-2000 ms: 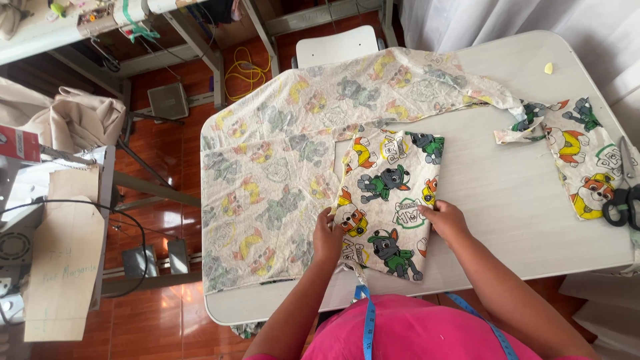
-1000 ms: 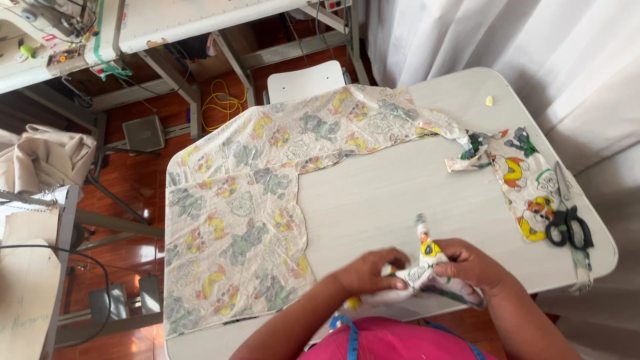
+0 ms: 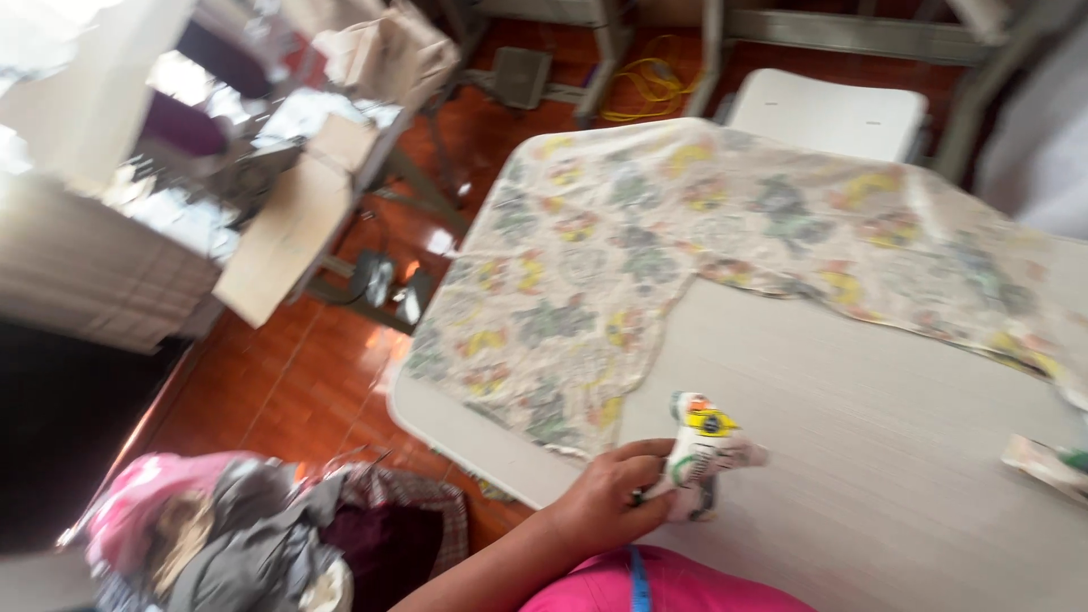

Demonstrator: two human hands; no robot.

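My left hand (image 3: 619,491), near the table's front edge, grips a bunched piece of printed cartoon fabric (image 3: 704,433) that rises above the white table (image 3: 782,399). My right hand is outside the view. A large fabric sheet with the same kind of print (image 3: 544,297), its colours paler, lies over the left and far parts of the table. Part of another printed fabric piece (image 3: 1054,463) shows at the right edge. A blue measuring tape (image 3: 639,578) hangs down over my pink top.
A pile of clothes and cloth (image 3: 280,535) lies at the lower left. Beyond the table stands a white chair (image 3: 824,115). Left of it are a cluttered side table with a tan pattern piece (image 3: 293,225), a pedal (image 3: 371,276) and a yellow cord (image 3: 650,89) on the tiled floor.
The printed piece, flat on the table two seconds ago, is bunched up. Both hands held it a second ago; now only my left is seen on it. The view has swung left.
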